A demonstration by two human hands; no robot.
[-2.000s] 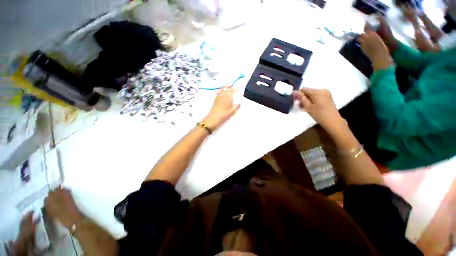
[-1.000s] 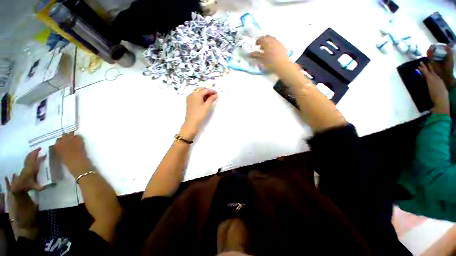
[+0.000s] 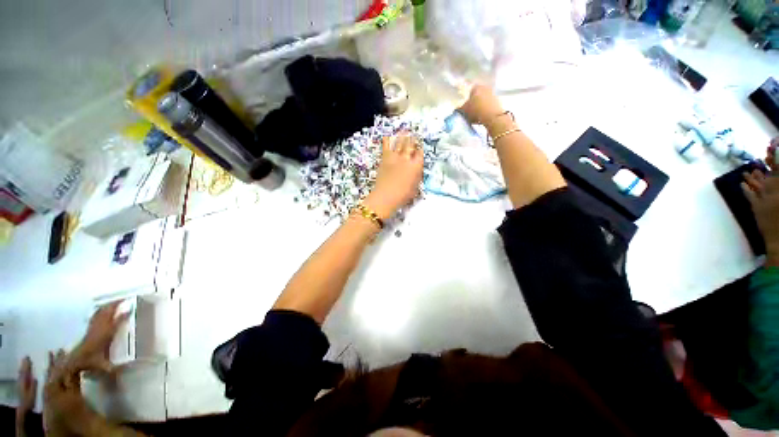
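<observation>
A heap of short white-grey charging cables [image 3: 350, 175] lies in front of me. My left hand [image 3: 399, 175] rests on the right part of the heap, fingers spread; whether it holds a cable cannot be told. My right hand [image 3: 482, 104] is at the upper edge of the crumpled white cloth or bag with blue edge [image 3: 465, 166], beyond the heap; its fingertips are unclear. A black inner tray [image 3: 612, 173] with two small white earbuds and a white charging case lies at right. A second black tray is partly hidden under my right sleeve.
Behind the heap are a black pouch [image 3: 329, 102], a tape roll [image 3: 395, 96] and a dark flask [image 3: 209, 132] by a yellow tube. White retail boxes [image 3: 128, 201] stand left, near a neighbour's hands [image 3: 85, 358]. At right are a green-sleeved neighbour and several white pieces [image 3: 713, 136].
My left hand has moved from the bare tabletop up onto the heap. My right hand has moved away from me to the far side of the white cloth. The camera view has shifted.
</observation>
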